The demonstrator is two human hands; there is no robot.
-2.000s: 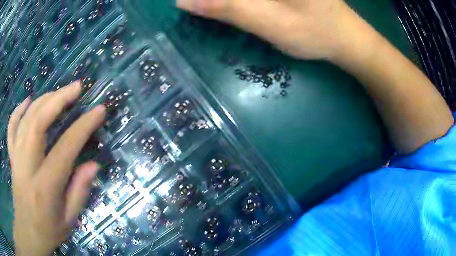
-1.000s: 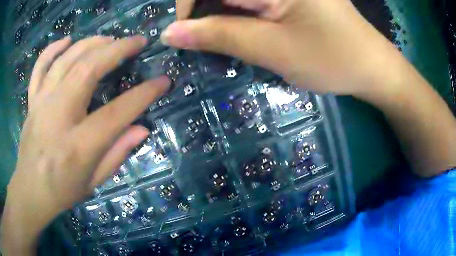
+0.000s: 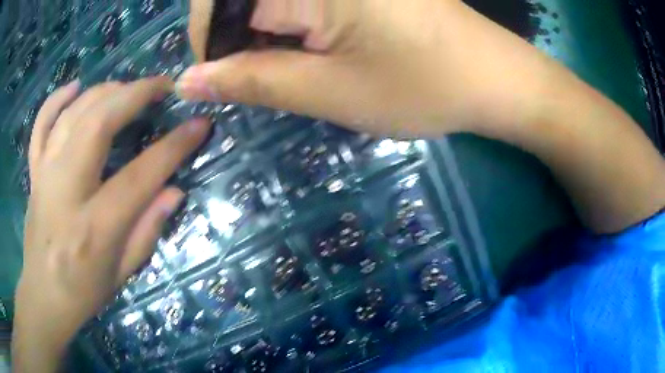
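The clear blister tray [image 3: 467,218] lies under both hands, with glare on its pockets. Dark round assemblies with bright dots [image 3: 434,277] and small squares sit in the pockets. My left hand [image 3: 80,218] is over the tray's left part, palm down, fingers apart, holding nothing visible. My right hand [image 3: 379,73] reaches in from the right over the tray's upper part. Its thumb and fingers are pinched around a dark thing, which looks like tweezers [image 3: 227,29]. The tips are hidden or blurred. The right thumb tip is close to the left index fingertip.
The green mat [image 3: 503,189] shows right of the tray. Black loose tiny parts [image 3: 541,20] lie at the top right, partly behind my right forearm. Dark ribbed edges, like stacked trays [image 3: 650,80], stand at the far right. My blue sleeve [image 3: 576,313] covers the lower right.
My right hand has come from the mat onto the tray, then moved left towards my left hand. The view has shifted, and the tray appears turned compared with two seconds ago.
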